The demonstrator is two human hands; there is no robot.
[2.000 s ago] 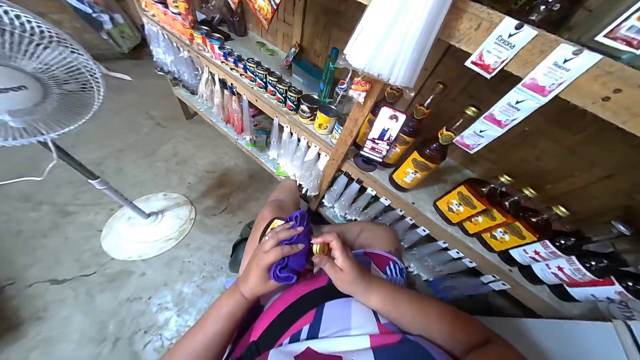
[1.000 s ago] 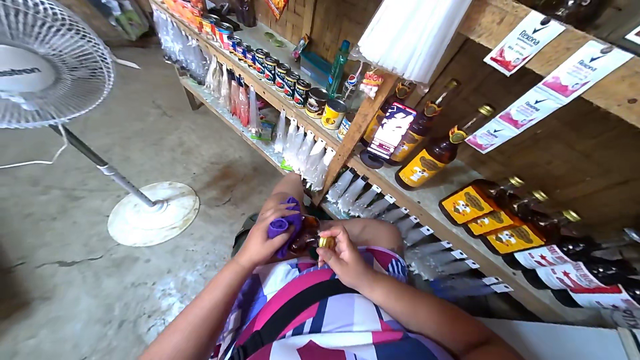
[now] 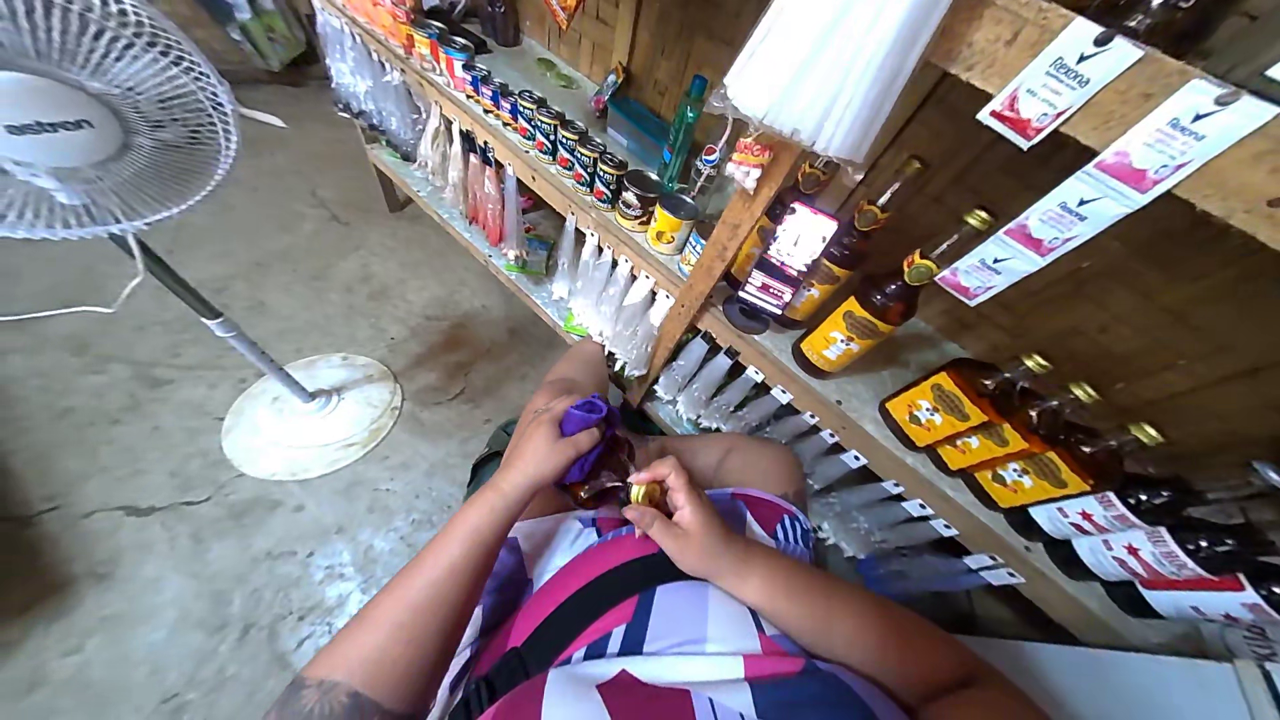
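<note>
A brown glass bottle (image 3: 600, 488) lies over my lap, its gold cap (image 3: 645, 494) toward the right. My right hand (image 3: 675, 505) grips the bottle at its cap and neck with thumb and fingers. My left hand (image 3: 550, 445) is closed on a purple cloth (image 3: 587, 430), which is bunched against the bottle's body. The cloth and fingers hide part of the bottle.
A wooden shelf (image 3: 880, 450) holds upright bottles (image 3: 850, 325), more bottles lying down and a phone (image 3: 790, 258) on a stand. Cans (image 3: 567, 147) line the shelf farther left. Small plastic bags (image 3: 705, 380) hang below. A standing fan (image 3: 310, 400) is at the left.
The purple cloth was spread over the bottle two seconds ago; now more of the brown glass shows. My left hand has shifted along the bottle with the cloth. My right hand has stayed at the cap.
</note>
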